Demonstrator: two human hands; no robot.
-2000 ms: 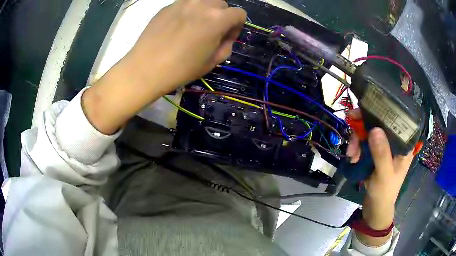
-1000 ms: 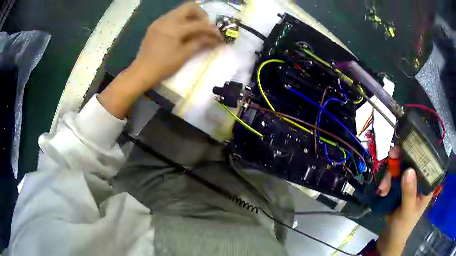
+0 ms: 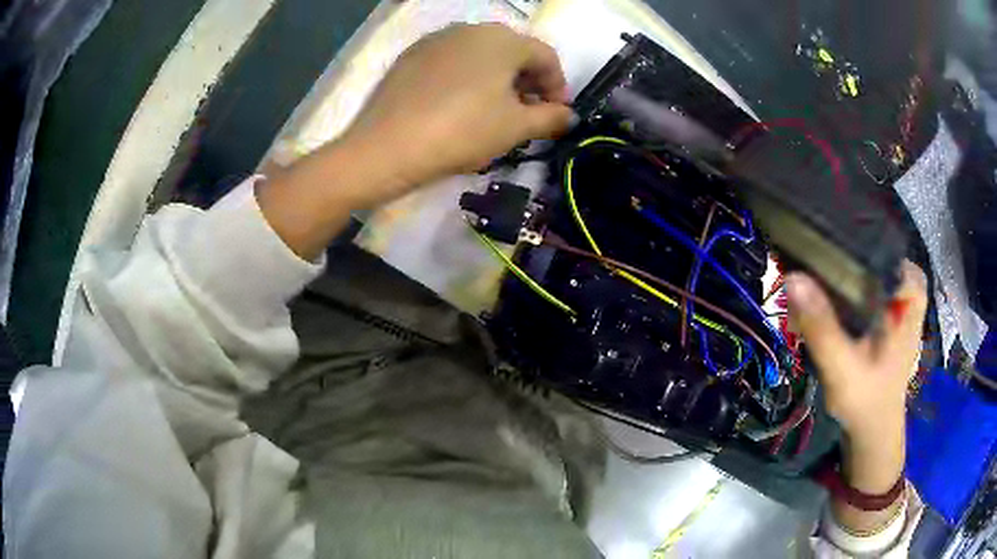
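Observation:
My right hand [image 3: 858, 328] grips the soldering gun [image 3: 814, 213], which is blurred and points up-left over the black socket housings [image 3: 612, 317]. My left hand [image 3: 470, 104] is at the upper left end of the housings, its thumb and fingertips pinched together by the back housing's end; what they hold is hidden. A small black block [image 3: 497, 207] sticks out at the left end of the front housing. Yellow-green wire [image 3: 579, 197], blue wire [image 3: 711, 257] and brown wire [image 3: 623, 265] loop over the housings.
A white board [image 3: 421, 246] with yellowish tape lies under the housings. Red wires [image 3: 778, 300] lie at their right end. Small yellow-green pieces [image 3: 836, 68] lie on the dark mat at the top right. A blue object [image 3: 962, 437] is at the far right. My lap is below.
My left hand has moved right from the small yellow-labelled part to the back housing's left end. My right hand and the gun have moved left and up, and the gun has turned.

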